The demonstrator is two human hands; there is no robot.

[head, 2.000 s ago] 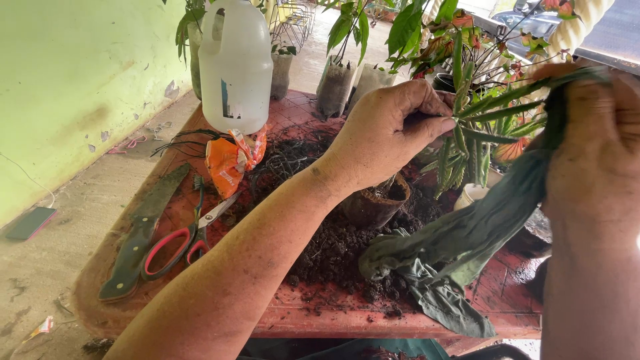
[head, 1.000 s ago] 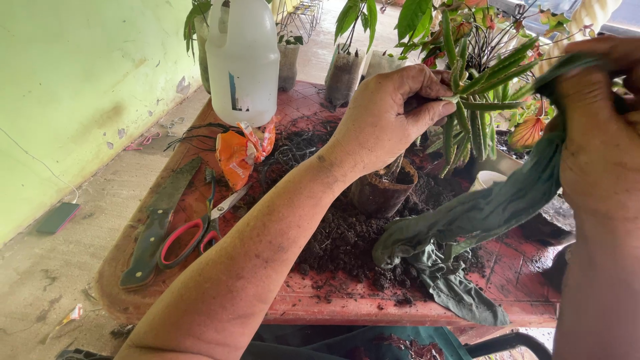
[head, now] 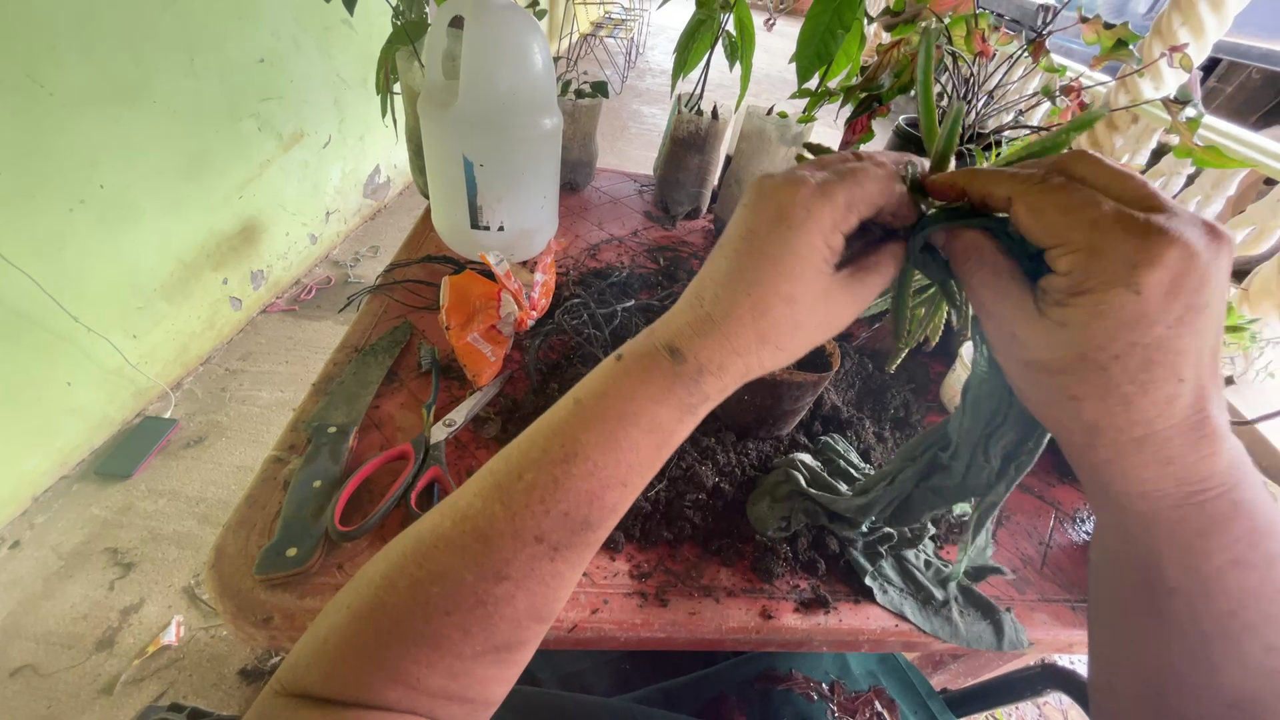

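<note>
My left hand [head: 815,265] pinches the top of a green plant stem near the leaf bases; its fingertips are partly hidden. Close against it, my right hand [head: 1090,290] grips a dark green cloth [head: 960,460] at the stem. The cloth hangs down, and its lower end lies on the red table [head: 640,600]. Long narrow leaves [head: 927,90] rise above my fingers, and others hang below them. Under my left wrist stands a small brown pot [head: 780,395] amid loose dark soil [head: 690,480].
On the table's left lie a knife [head: 330,440], red-and-black scissors [head: 400,470] and an orange plastic packet [head: 478,325]. A white plastic jug [head: 495,140] stands behind them. Potted plants [head: 690,155] line the back. A phone [head: 138,446] lies on the floor by the green wall.
My right hand has moved left with the cloth, from the outer leaves to beside my left hand. My left hand stays at the plant.
</note>
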